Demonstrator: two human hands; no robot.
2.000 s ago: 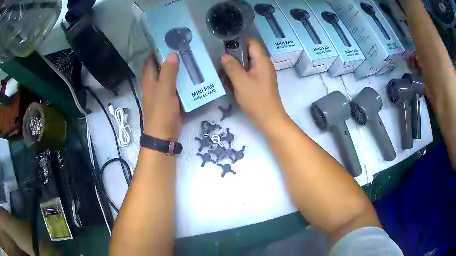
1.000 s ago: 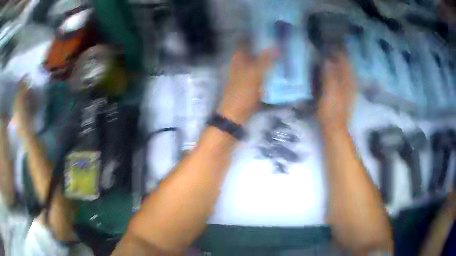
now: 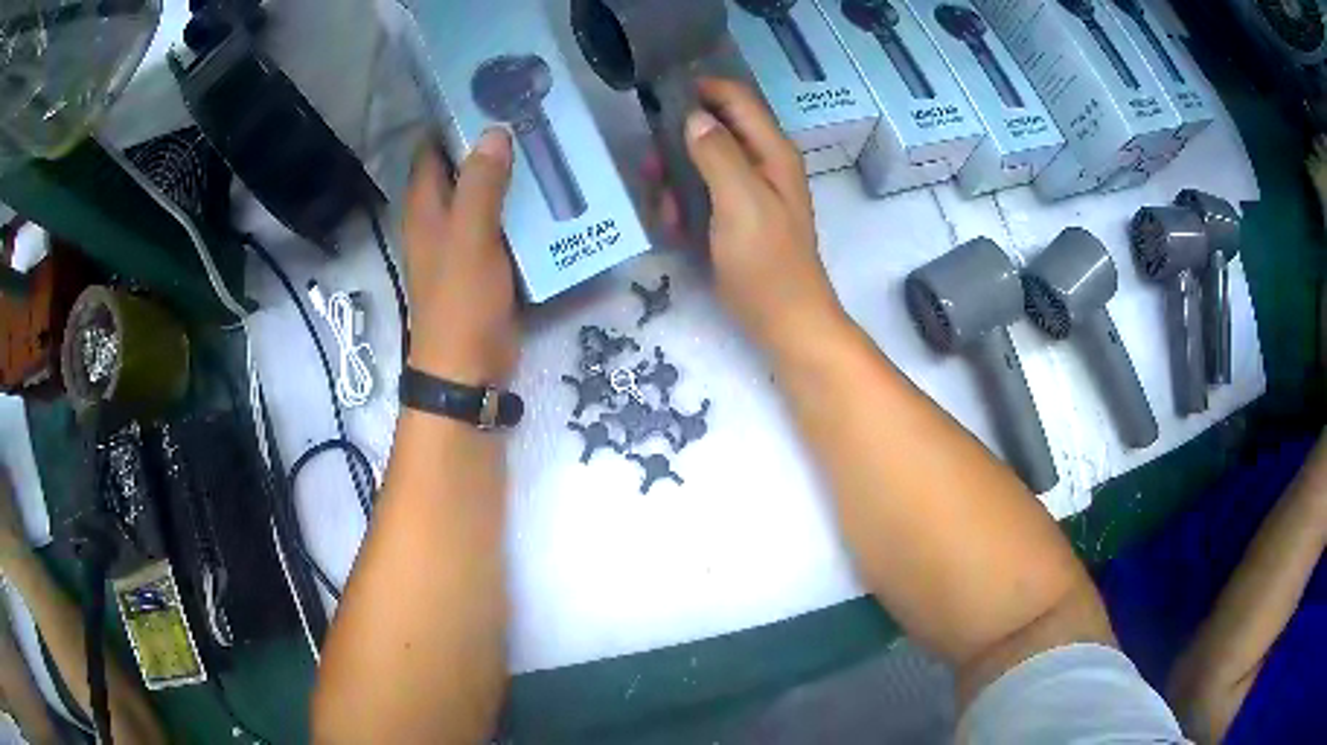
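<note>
My left hand (image 3: 463,269) holds a pale blue retail box (image 3: 590,189) by its left side, with the fan picture and "MINI FAN" lettering facing up. My right hand (image 3: 750,197) is closed around the handle of a dark grey mini fan (image 3: 672,44), its round head pointing up and left beside the box. The fan's head is partly cut by the top edge. A pile of small dark three-armed parts (image 3: 636,422) lies on the white sheet below the box.
Several mini fans (image 3: 978,299) lie at the right. Packed boxes (image 3: 910,109) stand in a row at the back. A white cable (image 3: 349,347), black cords, a black upright block (image 3: 277,138) and a tape roll (image 3: 128,354) are at the left. Other people's arms (image 3: 1263,568) show at both sides.
The view swung left with blur, then came back. The fan in my right hand is now turned with its head more sideways. The neighbour's arm has left the packed boxes.
</note>
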